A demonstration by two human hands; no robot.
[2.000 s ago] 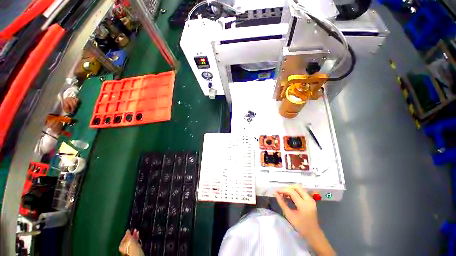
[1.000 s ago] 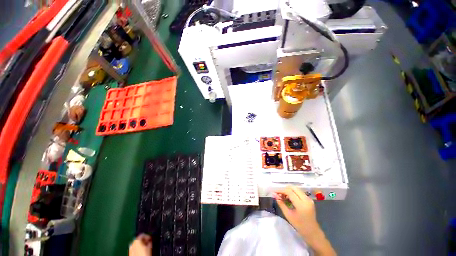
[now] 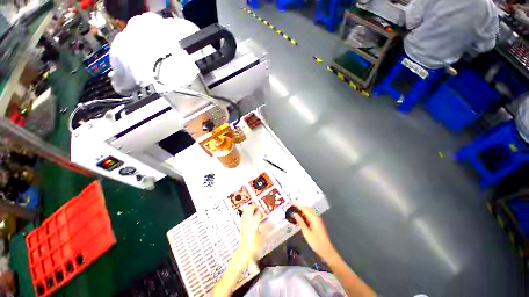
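Note:
My right hand (image 3: 312, 227) holds a round black housing (image 3: 292, 214) between its fingers, just right of the fixtures at the machine table's front. My left hand (image 3: 251, 223) reaches over the front-left fixture and mostly covers it; whether its fingers grip anything there cannot be told. The back-left fixture (image 3: 239, 198) is copper-brown with a dark centre. The back-right fixture (image 3: 260, 183) has a round black part on it. The front-right fixture (image 3: 272, 200) shows its brown surface. The white component tray (image 3: 197, 250) lies left of my hands, partly behind my left arm.
The gold-yellow machine head (image 3: 224, 152) hangs behind the fixtures. A thin dark stick (image 3: 275, 165) lies right of them, small dark parts (image 3: 209, 179) left. The red-orange tray (image 3: 72, 238) is on the green bench. One person (image 3: 154, 49) is behind the machine, another (image 3: 449, 29) sits at upper right.
The view has swung right and tilted. My left hand has moved from the black blister tray to the fixtures. My right hand now shows a black housing beside the fixtures.

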